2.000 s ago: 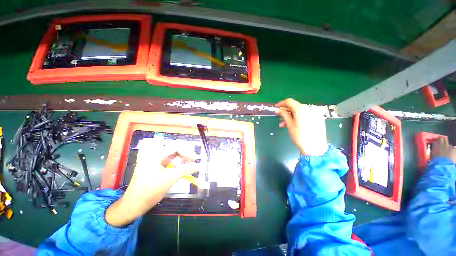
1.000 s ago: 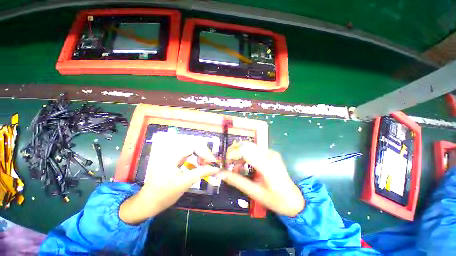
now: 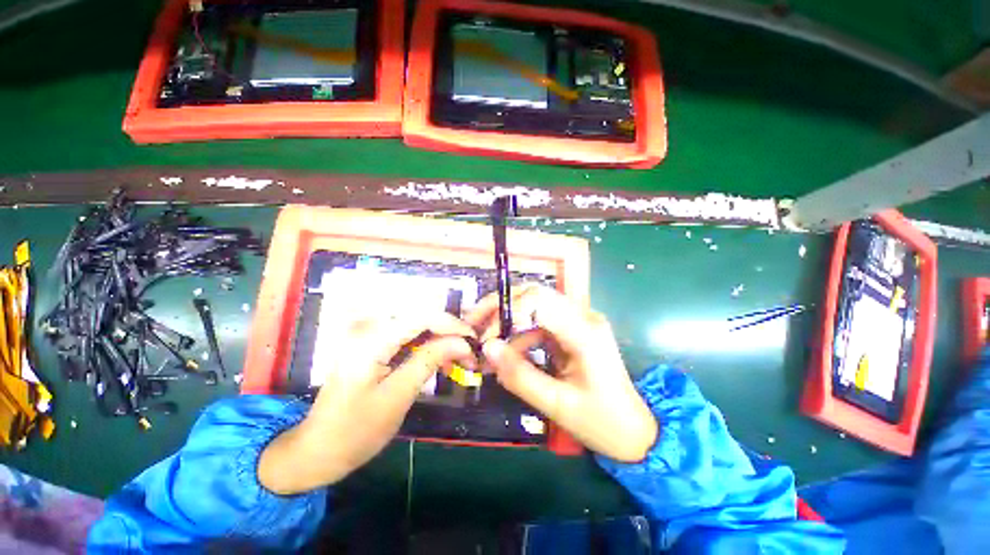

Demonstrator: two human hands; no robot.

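Observation:
An open tablet (image 3: 489, 415) lies in a red-orange foam tray (image 3: 274, 293) in front of me, a bright white battery (image 3: 339, 309) at its left. A black flex cable (image 3: 502, 260) stands up over the tablet, its lower end between my fingertips. My left hand (image 3: 375, 390) and my right hand (image 3: 570, 374) meet over the tablet's middle, and both pinch the cable's lower end. The exact grip is partly hidden by the fingers. A yellow ribbon piece (image 3: 465, 375) shows just below the fingertips.
A pile of black cables (image 3: 119, 293) and orange flex cables (image 3: 20, 358) lie at left. Two trays with tablets (image 3: 532, 81) are behind the worn rail (image 3: 326, 193). Tweezers (image 3: 766, 315) and another trayed tablet (image 3: 874, 325) are at right. A neighbour's blue sleeve (image 3: 961, 466) is at lower right.
My right hand has come from the rail to join my left hand at the cable over the tablet. The trays behind the rail have shifted right and up in view.

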